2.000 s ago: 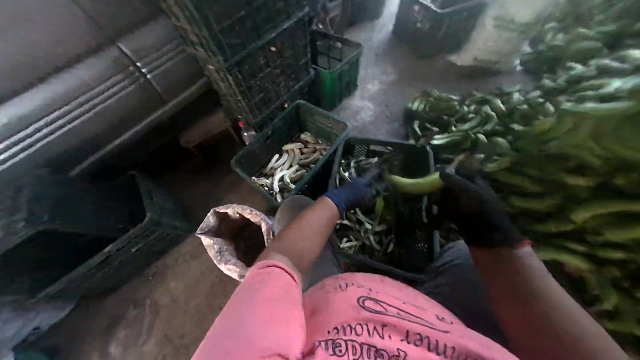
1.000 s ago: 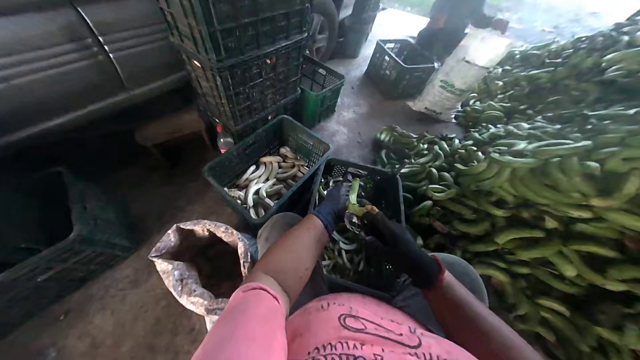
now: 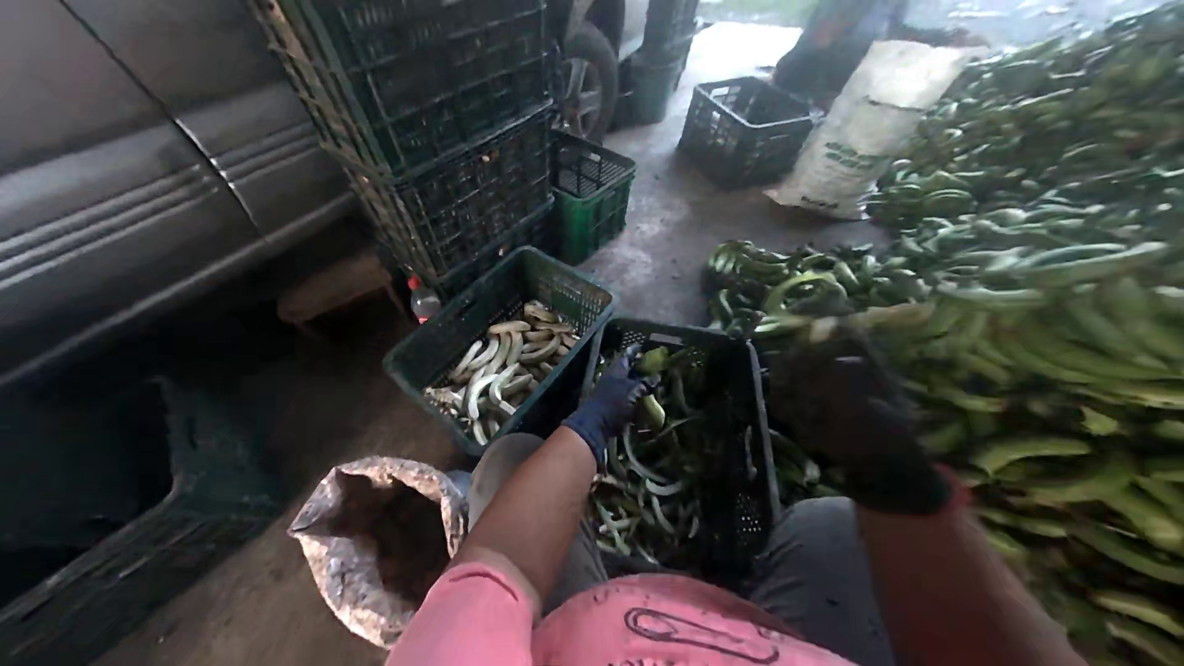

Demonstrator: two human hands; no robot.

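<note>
My left hand [image 3: 610, 398], in a dark blue glove, is over the crate of peels [image 3: 760, 435] between my knees, with a piece of green peel [image 3: 653, 361] at its fingertips; whether it grips the piece is unclear. My right hand [image 3: 846, 416], in a dark glove, is blurred at the near edge of a large heap of green plantains or bananas [image 3: 1036, 370]. Something pale and long shows at its fingers, too blurred to name. Peeled fruit [image 3: 504, 370] lies in a green plastic crate [image 3: 416, 338] left of the peels.
An open sack [image 3: 319, 555] stands by my left knee. Stacked crates [image 3: 444, 139], a bottle [image 3: 424, 301] and a parked vehicle [image 3: 139, 166] are at the left. Farther off are a green crate [image 3: 597, 217], a dark crate [image 3: 740, 139], a white sack [image 3: 856, 139] and a person [image 3: 832, 46].
My hands were close together over the peel crate one second ago. Now my right hand has moved away to the right, to the heap, while my left hand stays over the crate.
</note>
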